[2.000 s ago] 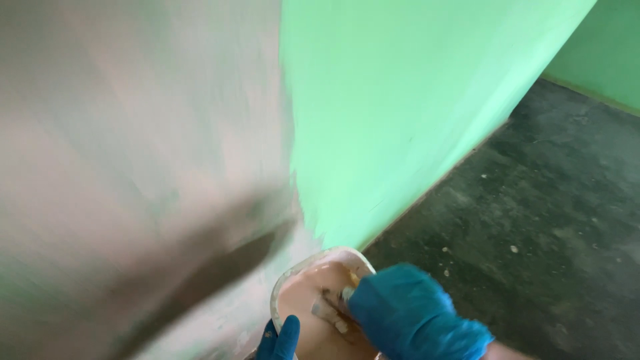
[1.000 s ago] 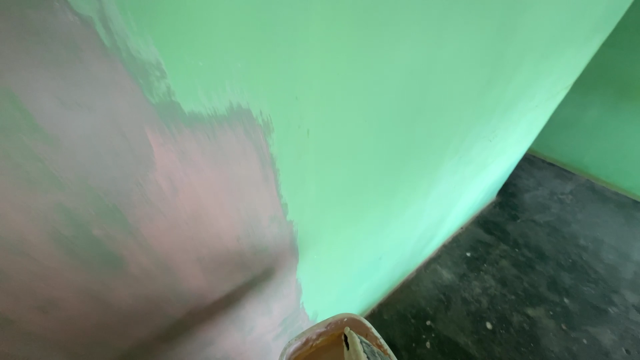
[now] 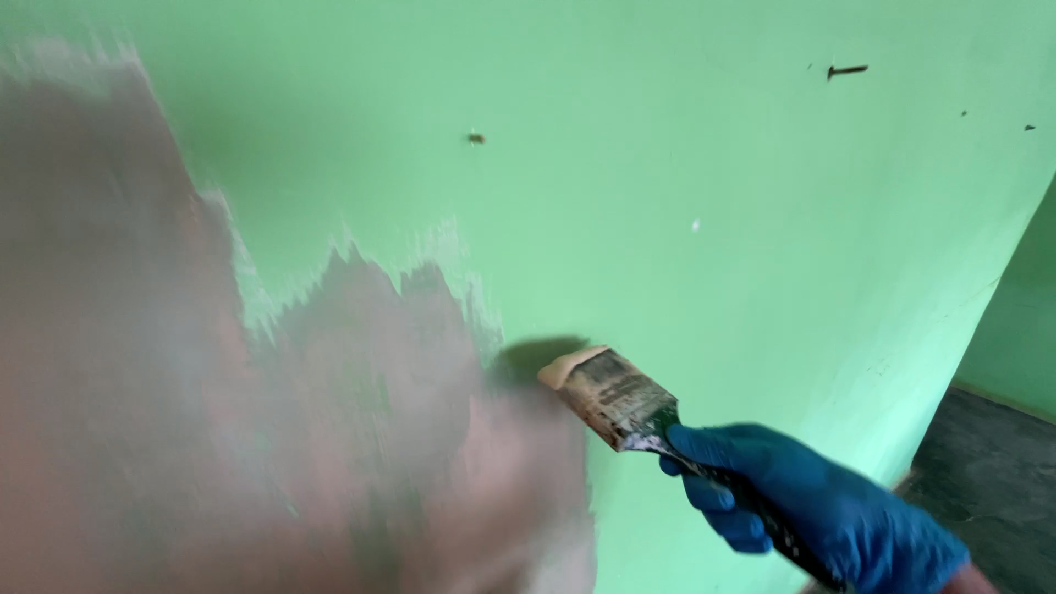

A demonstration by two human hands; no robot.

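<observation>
My right hand (image 3: 792, 495), in a blue glove, grips the black handle of a flat paintbrush (image 3: 623, 396) at the lower right of the head view. Pinkish-beige paint coats the bristle tips, which point up and left at the border between the painted patch (image 3: 355, 429) and the bare green wall (image 3: 627, 165). A shadow lies on the wall just beside the tips; whether they touch it I cannot tell. The pinkish coat has a jagged upper edge, and green shows through it in streaks. My left hand is out of view.
A nail (image 3: 847, 71) sticks out of the wall at the upper right, and a small stub (image 3: 476, 139) protrudes near the top middle. Beyond the wall's right edge lie a dark floor (image 3: 998, 470) and another green wall (image 3: 1019, 330).
The view has swung up the wall. The paint container, seen in both earlier frames, is out of view. My right hand, over the container two seconds ago, now holds the brush up near the wall.
</observation>
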